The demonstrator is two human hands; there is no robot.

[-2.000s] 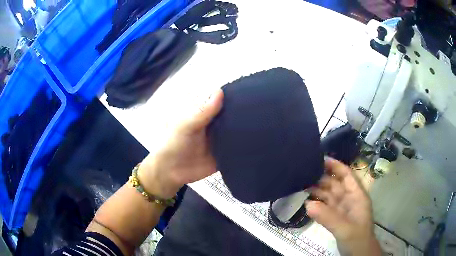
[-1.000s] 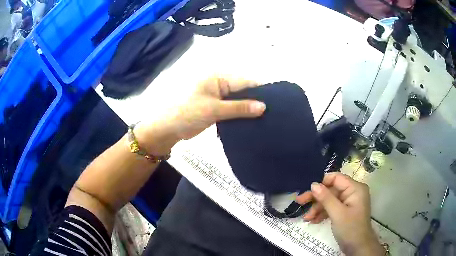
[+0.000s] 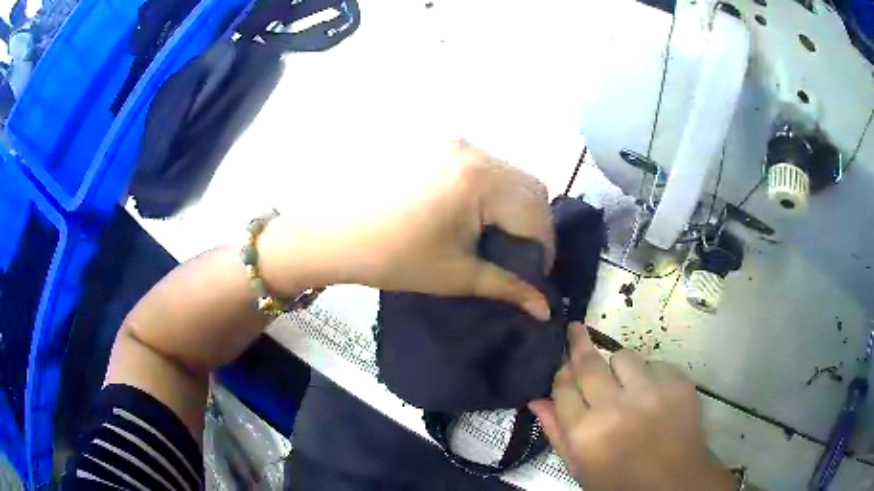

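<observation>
A black fabric panel (image 3: 460, 350) lies bent over the table's near edge, beside the sewing machine head (image 3: 628, 125). My left hand (image 3: 450, 230) grips the panel from above, thumb near its right edge. My right hand (image 3: 623, 412) pinches the panel's right edge where it meets a black zipper strip (image 3: 522, 441). The strip's loop hangs out below the panel over the printed ruler scale. More black material stands up just beyond my left fingers. The needle and presser foot cannot be made out.
Blue bins (image 3: 72, 96) are at the left. A pile of black panels (image 3: 206, 125) and spare zipper loops (image 3: 311, 24) lie at the table's upper left. A screwdriver (image 3: 843, 432) lies at the far right. White tension knobs (image 3: 788, 182) stick out from the machine. A clear plastic bag (image 3: 240, 436) is below the table edge.
The view has moved closer to the machine. The panel went from flat and facing me to bent down and folded. My left hand moved over it, and my right hand shifted along its right edge.
</observation>
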